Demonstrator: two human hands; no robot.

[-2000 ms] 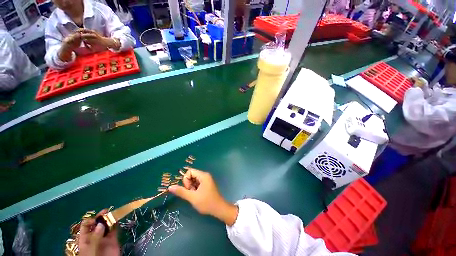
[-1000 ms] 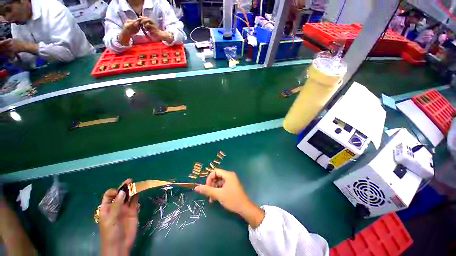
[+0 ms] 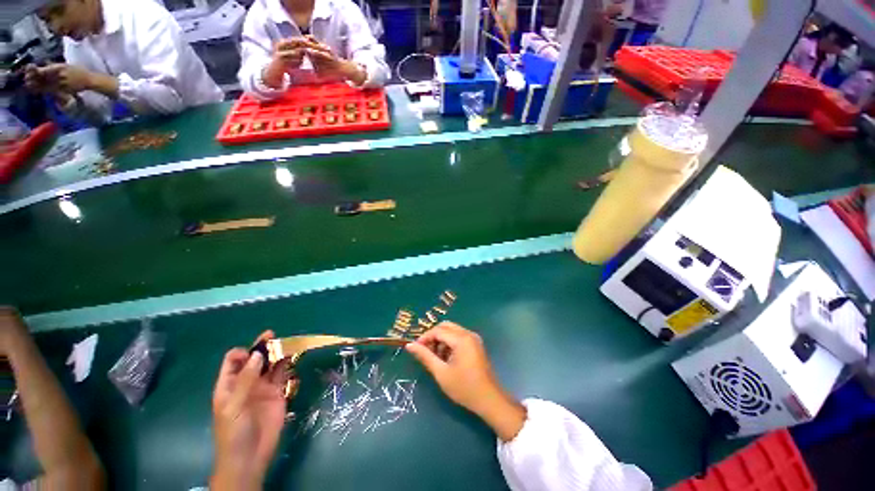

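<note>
My left hand (image 3: 251, 412) holds the dark watch head (image 3: 261, 353) at one end of a gold watch strap (image 3: 321, 341). My right hand (image 3: 462, 368) pinches the strap's other end, so it spans between both hands above the bench. Thin silver pins (image 3: 360, 408) lie scattered below the strap. Small gold connector pieces (image 3: 443, 305) lie in a loose group just beyond my right hand. More gold pieces show partly behind my left fingers.
A zip bag (image 3: 137, 368) and white scrap (image 3: 83, 357) lie left, near another person's arm (image 3: 48, 412). Strapped watches (image 3: 230, 225) lie on the green belt (image 3: 317, 249). A yellow cylinder (image 3: 638, 187), white machines (image 3: 698, 264) and a red tray (image 3: 758, 470) stand right.
The view has swung left, so the scene sits further right. Both hands still hold the watch and strap. The strap is now stretched nearly level. Another person's arm has come into view at the left.
</note>
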